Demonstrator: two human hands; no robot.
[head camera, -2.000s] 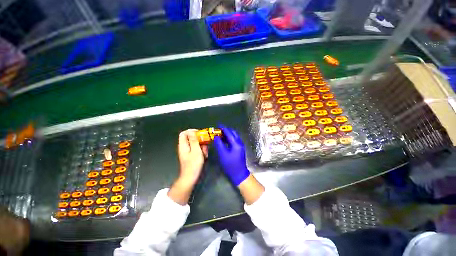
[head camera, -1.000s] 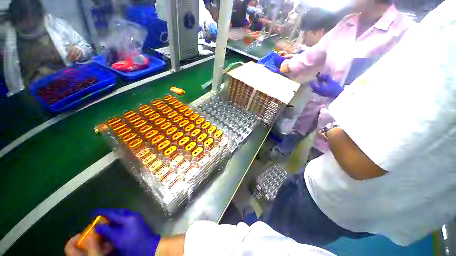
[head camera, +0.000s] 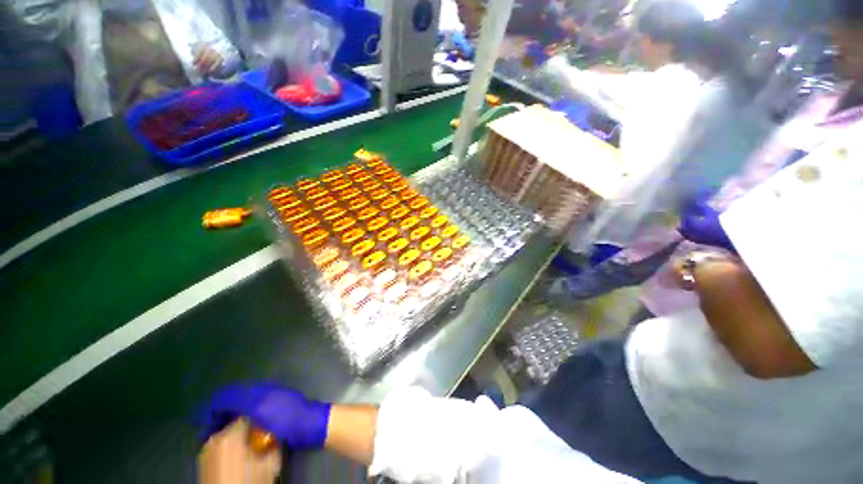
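My right hand (head camera: 274, 414), in a purple-blue glove, is at the lower left of the view, close against my bare left hand (head camera: 232, 458), which is partly cut off by the bottom edge. A small part of an orange unit (head camera: 260, 438) shows between the two hands; the hands hide the rest. Both hands are blurred, and I cannot tell exactly how each one's fingers lie on the unit. The full tray stack (head camera: 352, 326) stands on the bench ahead, with rows of orange units in its top.
Empty clear trays (head camera: 487, 213) and an open carton (head camera: 558, 142) lie right of the stack. The green belt (head camera: 123, 255) carries an orange unit (head camera: 224, 218). A blue parts bin (head camera: 170, 151) is beyond. People in white and pink stand at the right.
The view has swung right from the bench front. The left part-filled tray has left view. The orange unit between my hands is now mostly hidden. A belt unit shows left of the stack.
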